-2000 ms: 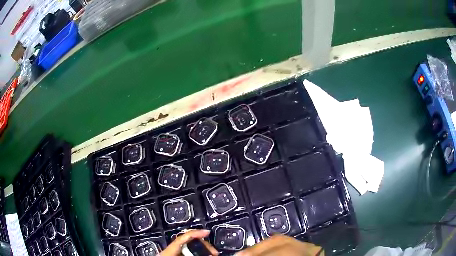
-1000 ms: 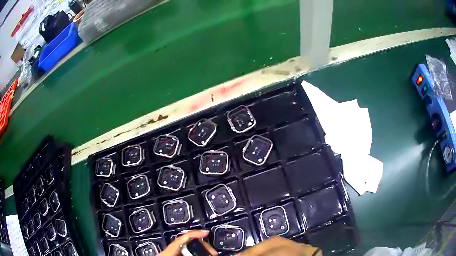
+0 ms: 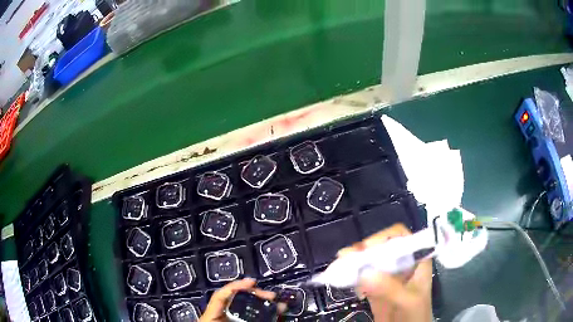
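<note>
My left hand (image 3: 229,299), cut off by the bottom edge, holds a black smartwatch housing (image 3: 252,308) with a silvery rim between its fingers. My right hand (image 3: 396,277) holds a white glue syringe (image 3: 383,259) like a pen. Its thin tip points left, above and to the right of the held housing, and looks apart from it. A green cap (image 3: 457,220) and a pale air hose (image 3: 518,231) are at the syringe's rear. Both hands are over a black blister tray (image 3: 330,242) with housings in many pockets; some right-hand pockets are empty.
White wiping papers (image 3: 440,173) lie right of the tray. A blue controller (image 3: 541,157) with a lit red switch stands at far right, a clear plastic bag (image 3: 548,113) on it. A second filled tray (image 3: 78,242) is at left. A blue bin (image 3: 80,56) is at upper left.
My right hand has moved up and right and now holds the syringe, which was not visible before. The housing in my left hand now shows its face. The view has shifted slightly.
</note>
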